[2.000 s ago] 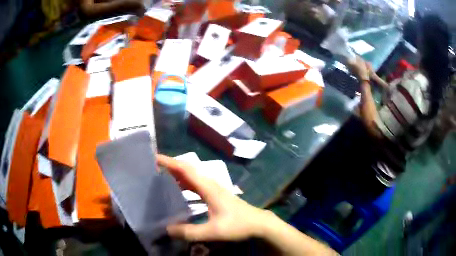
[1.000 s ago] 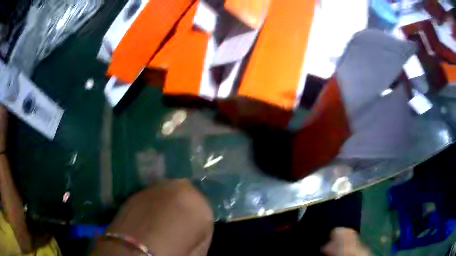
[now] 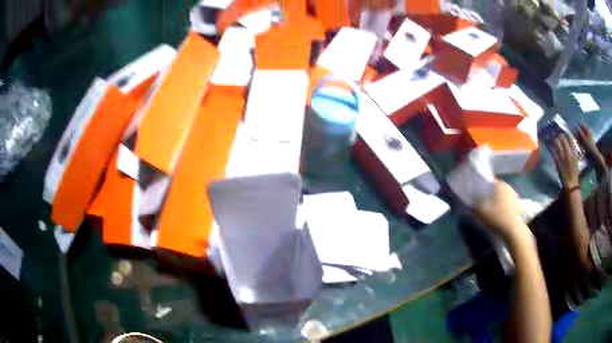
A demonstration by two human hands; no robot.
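Note:
My right hand (image 3: pixel 498 206) is at the right, reaching over the table edge. It grips a pale, crumpled, translucent piece (image 3: pixel 473 175) that looks like a plastic bag; blur hides its details. My left hand is not seen; only a thin pale ring, maybe a bracelet, shows at the bottom edge. An open retail box (image 3: pixel 258 231) lies near the table's front edge, its grey inside facing me. No hand touches it. White leaflets (image 3: pixel 352 234) lie just right of it.
Orange and white boxes (image 3: pixel 201 161) lie at left and centre, more at upper right. A blue-lidded bottle (image 3: pixel 335 107) stands among them. Crinkled plastic (image 3: pixel 23 124) is at far left. Another person's hands (image 3: pixel 570 157) and a blue stool (image 3: pixel 470 318) are at right.
The view has swung back from the table's front edge. The open box now lies unheld at the edge. My right hand has moved out to the right and holds the pale piece.

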